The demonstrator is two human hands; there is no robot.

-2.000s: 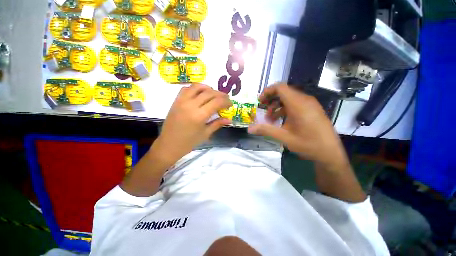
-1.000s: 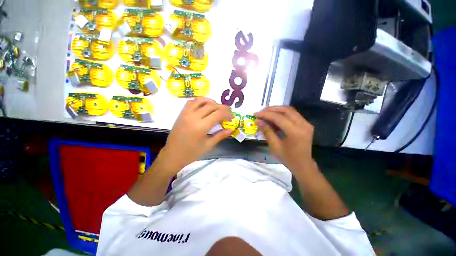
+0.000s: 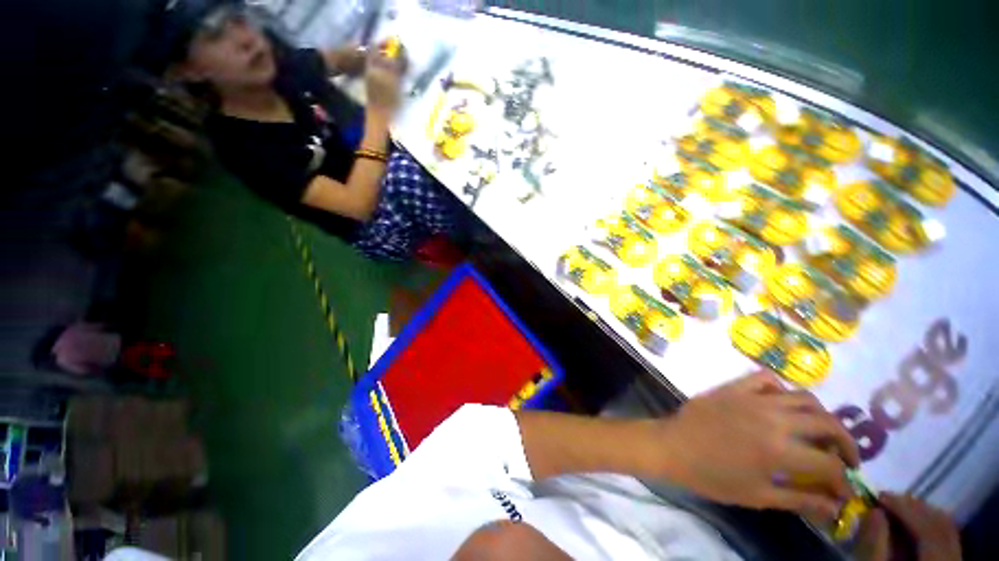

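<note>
My left hand [image 3: 761, 444] is at the bench's near edge at the lower right, its fingers on a small yellow assembled unit [image 3: 852, 513] with a green board. My right hand [image 3: 915, 531] is partly cut off by the bottom edge, its fingers at the other side of the same unit. The hands hide much of the unit. Rows of assembled units [image 3: 783, 285], yellow with green boards and silver blocks, lie on the white bench beyond my left hand.
A blue-rimmed parts bin [image 3: 466, 362] with a red bottom stands beside the bench. Another person [image 3: 329, 142] sits at the bench's far end, near a pile of loose board assemblies [image 3: 526, 121] and a few yellow parts [image 3: 455, 132]. Purple lettering [image 3: 920, 378] marks the bench.
The view has swung left and tilted, bringing in the other person and the loose pile. The screw feeder has left the picture. My hands now appear at the lower right, still at the unit.
</note>
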